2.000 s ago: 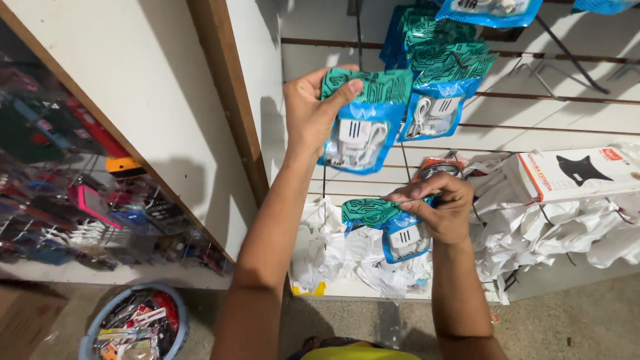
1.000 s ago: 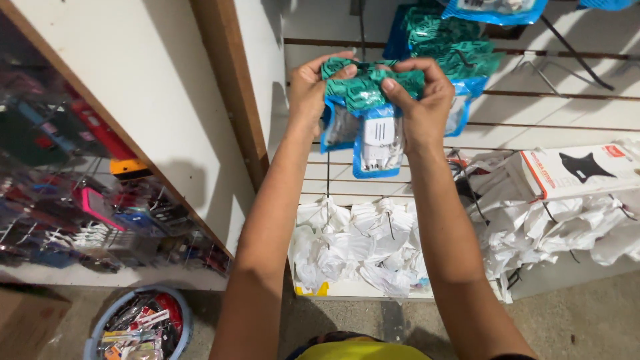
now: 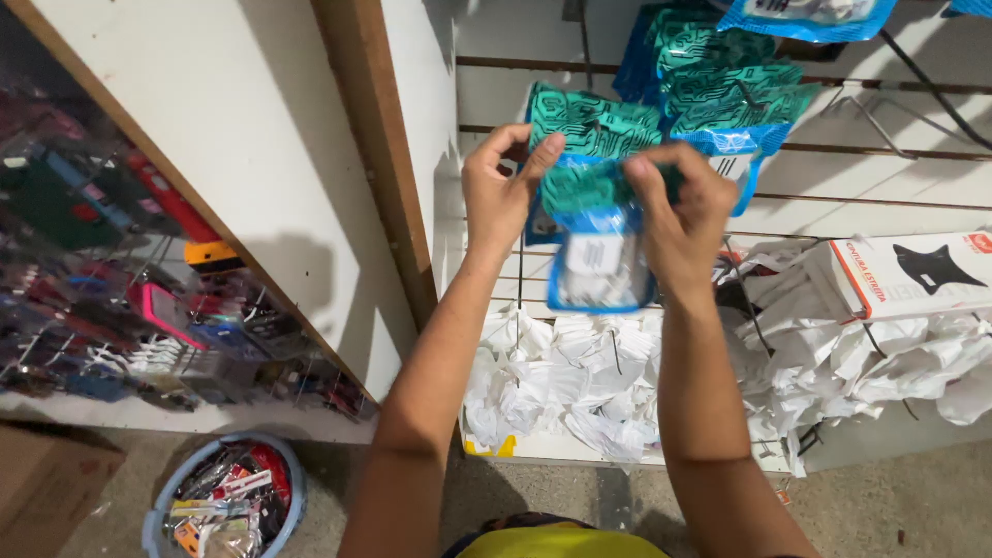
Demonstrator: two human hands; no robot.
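Observation:
Between my hands are blue-and-green plastic pouches with white cables inside. My left hand [image 3: 504,186] pinches the left edge of the rear pouch [image 3: 593,124], near its green top. With thumb and fingers my right hand [image 3: 686,209] grips the green top of the front pouch [image 3: 597,260], which hangs lower and is blurred. The two pouches overlap. Just behind and to the right, more such pouches [image 3: 725,101] hang in a row against the white slatted wall.
White plastic-wrapped items [image 3: 573,380] hang on hooks below; a white box [image 3: 914,275] lies at the right. Metal hooks [image 3: 876,124] project from the slatwall. A wood-edged white partition [image 3: 380,155] stands left. On the floor, a blue basket [image 3: 298,496] holds assorted packages.
Two seconds ago my right hand held a pouch lower down, apart from my left hand's pouch. It rose to join my left hand; now the front pouch hangs below the rear one.

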